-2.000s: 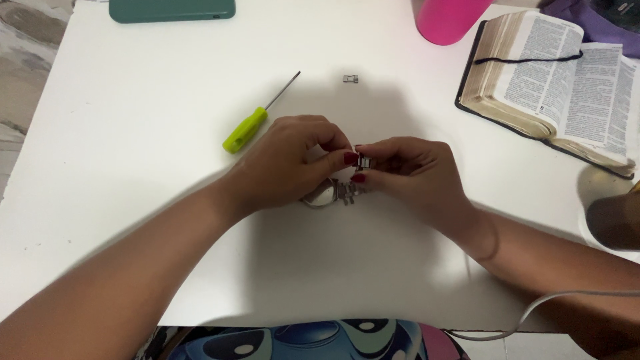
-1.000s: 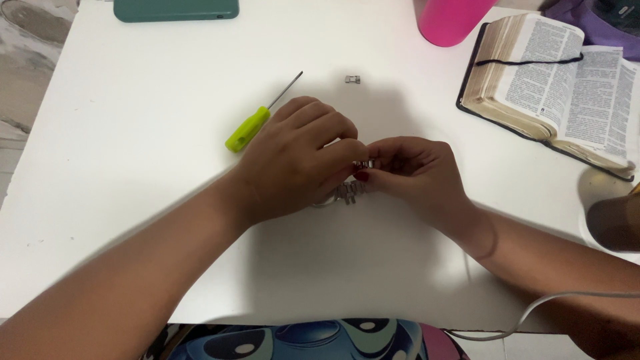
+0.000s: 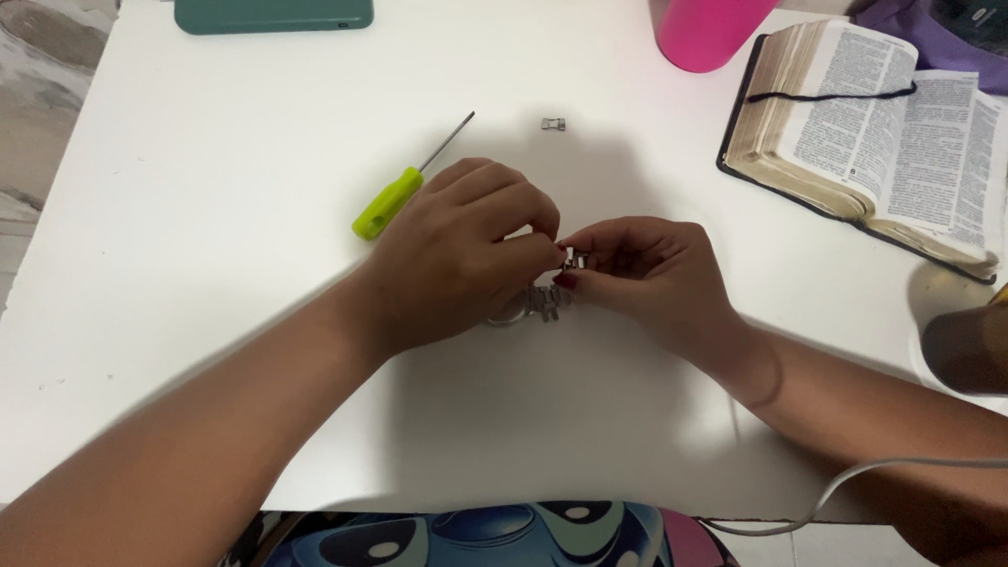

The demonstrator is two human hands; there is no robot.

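Note:
Between the thumb and fingers of my right hand (image 3: 654, 264) is the end of a metal link band (image 3: 575, 258), probably a watch bracelet. My left hand (image 3: 472, 244) meets it from the left, fingertips at the same links; whether it grips them is hidden by its own fingers. More links (image 3: 549, 302) and a round metal rim (image 3: 508, 315) show just below, partly covered by my left hand. A loose metal link (image 3: 554, 124) lies on the white table beyond my hands. A flat screwdriver with a lime-green handle (image 3: 387, 203) lies beside my left hand, tip pointing away.
An open book (image 3: 843, 118) with a dark ribbon lies at the right, near a pink cup (image 3: 709, 31). A green case-like object (image 3: 273, 16) is at the far left edge. A dark cup (image 3: 969, 346) stands at the right; a pale cable (image 3: 835, 480) crosses by my right forearm.
My left hand has turned over the links, its back now covering more of the band than two seconds ago. My right hand has stayed nearly in place, pinching the links.

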